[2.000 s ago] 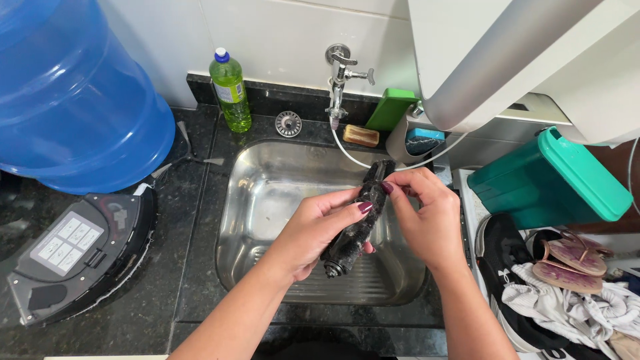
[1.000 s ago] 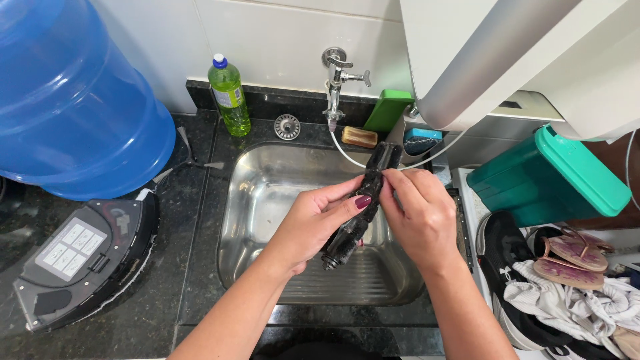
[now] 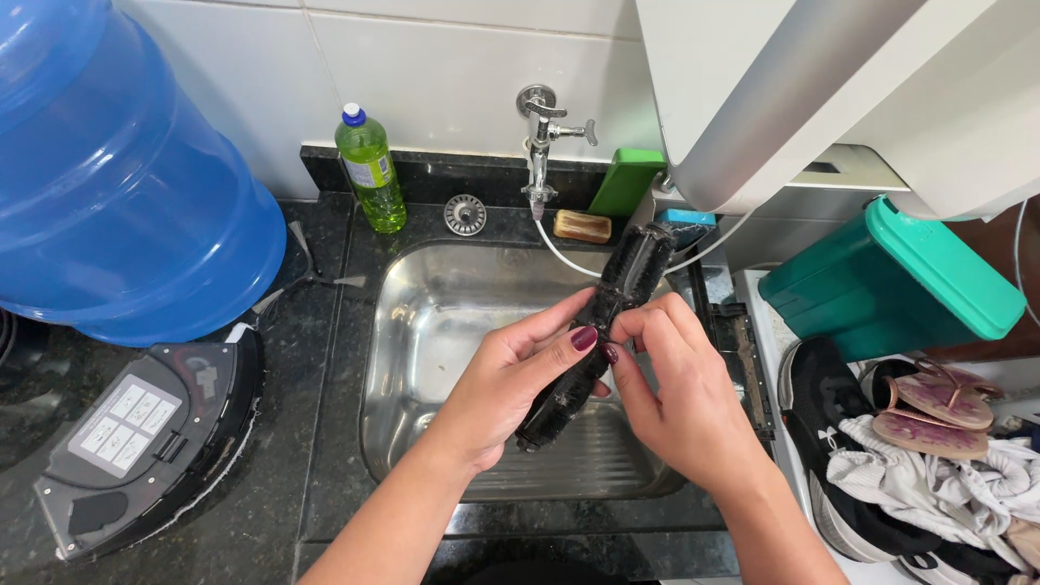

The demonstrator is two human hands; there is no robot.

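Note:
A black roller brush (image 3: 638,262), dusty and apparently from a robot vacuum, is held at a slant above a stainless steel sink (image 3: 406,325). My left hand (image 3: 520,370) grips its lower half, with the thumb on top. At the middle of the brush, the bent fingers and thumb of my right hand (image 3: 670,370) pinch at its surface; what lies between the fingertips is too small to tell. On the counter at the left rests a robot vacuum's dustbin (image 3: 150,447) with a label. A three-armed side brush (image 3: 310,272) lies behind it.
A blue water jug (image 3: 138,179) stands at the left. Behind the sink are a green detergent bottle (image 3: 372,175), a drain strainer (image 3: 465,214), a tap (image 3: 539,154), a bar of soap (image 3: 582,227) and a blue sponge (image 3: 686,218). A teal container (image 3: 877,284), shoes (image 3: 829,390) and cloths (image 3: 942,479) sit at the right.
Both hands stay on the roller brush over the sink. My right hand's fingers have moved down along it, from near its upper part to its middle.

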